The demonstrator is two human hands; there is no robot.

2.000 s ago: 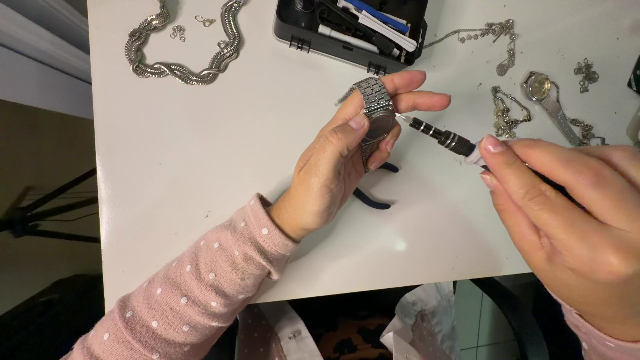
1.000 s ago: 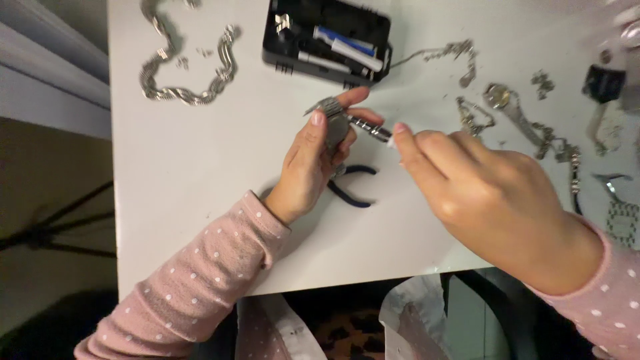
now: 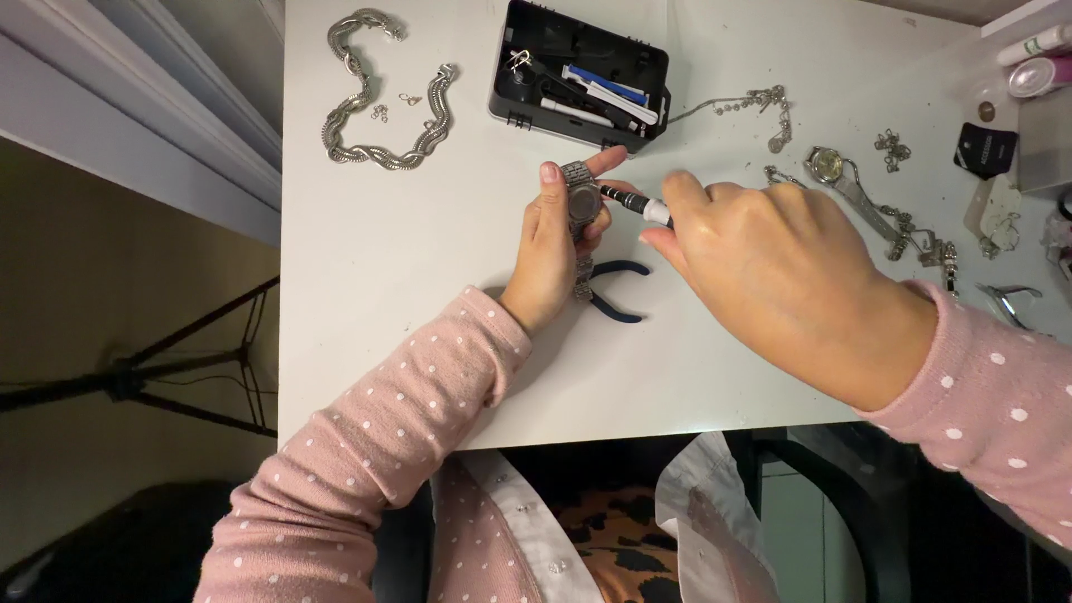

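My left hand (image 3: 548, 243) grips a metal-bracelet wristwatch (image 3: 584, 202), its round case facing up and the bracelet hanging down past my palm. From the right, my right hand (image 3: 754, 268) holds a small black and white screwdriver (image 3: 635, 203), whose tip is at the right edge of the watch case; whether it touches cannot be told. Just below the watch lie pliers with dark blue handles (image 3: 618, 316), their jaws hidden behind my left hand and the bracelet.
An open black plastic case (image 3: 578, 138) with several small tools stands at the back. A thick silver chain necklace (image 3: 331, 138) lies left. To the right are another wristwatch (image 3: 827, 165), thin chains (image 3: 893, 151), a black tag (image 3: 986, 150) and metal nippers (image 3: 1009, 303).
The view has shifted. My right hand has turned so its back faces up, with the screwdriver still in it. The watch stays in my left hand.
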